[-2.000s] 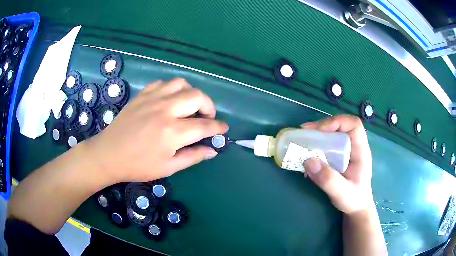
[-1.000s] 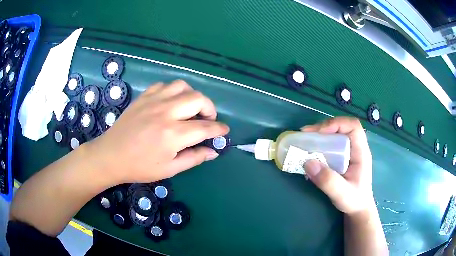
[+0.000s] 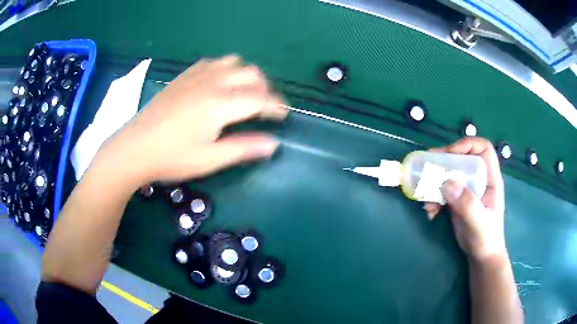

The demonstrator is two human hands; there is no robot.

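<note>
My left hand (image 3: 218,120) is blurred over the belt's near edge, fingers apart, with no part visible in it. My right hand (image 3: 474,209) holds a translucent squeeze bottle (image 3: 465,169) with a white label and cap. Its thin nozzle (image 3: 367,171) points left, touching no part. Black discs with silver-white centres lie loose in a pile (image 3: 229,256) below my left hand; some others are partly hidden by it. A row of discs lies on the belt, the leftmost disc (image 3: 334,73) beyond my left hand.
A blue tray (image 3: 71,139) heaped with black discs is at the left. A white cloth (image 3: 114,120) lies beside it, partly under my left forearm. The green belt (image 3: 272,38) runs along the far side, with a metal rail (image 3: 506,69) beyond. Yellow-lined floor shows at lower left.
My left hand has moved up and away from the nozzle, and the disc has left its fingers. One more disc shows at the row's left end. The whole view has shifted; the bottle sits further right.
</note>
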